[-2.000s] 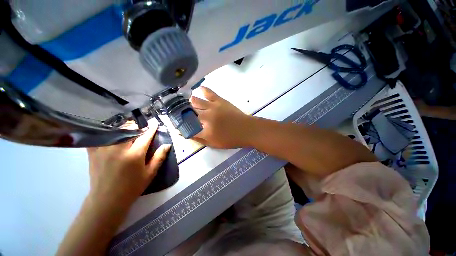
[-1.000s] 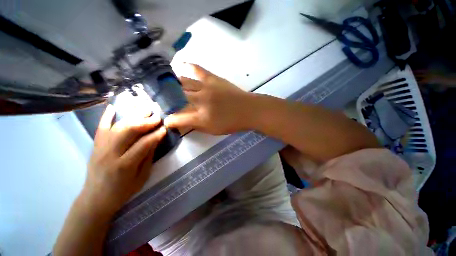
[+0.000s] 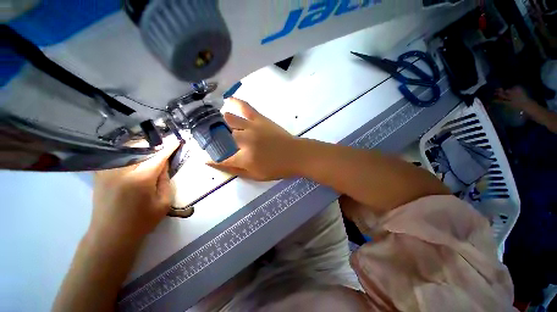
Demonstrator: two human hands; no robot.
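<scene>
My left hand (image 3: 131,195) is at the left of the sewing machine's needle area, its fingertips pinched at a small dark fabric piece (image 3: 178,159) beside the presser foot. Most of the piece is hidden by the fingers and machine. My right hand (image 3: 259,146) is on the other side of the foot, partly behind the ribbed grey attachment (image 3: 218,143); whether its fingers hold fabric cannot be told. The white machine head (image 3: 256,55) with its large grey knob (image 3: 186,42) is above both hands.
Blue-handled scissors (image 3: 418,78) lie at the upper right. A white slotted basket (image 3: 510,189) with grey scraps is at right. The grey ruler edge (image 3: 244,234) runs along the table front. A brown finger slot (image 3: 181,212) is below my left hand. Another person's hand (image 3: 516,99) is at far right.
The dark piece's rounded end, seen below my left fingers before, no longer shows there, and the brown slot is uncovered. My right fingertips have parted from my left ones. The camera view has shifted.
</scene>
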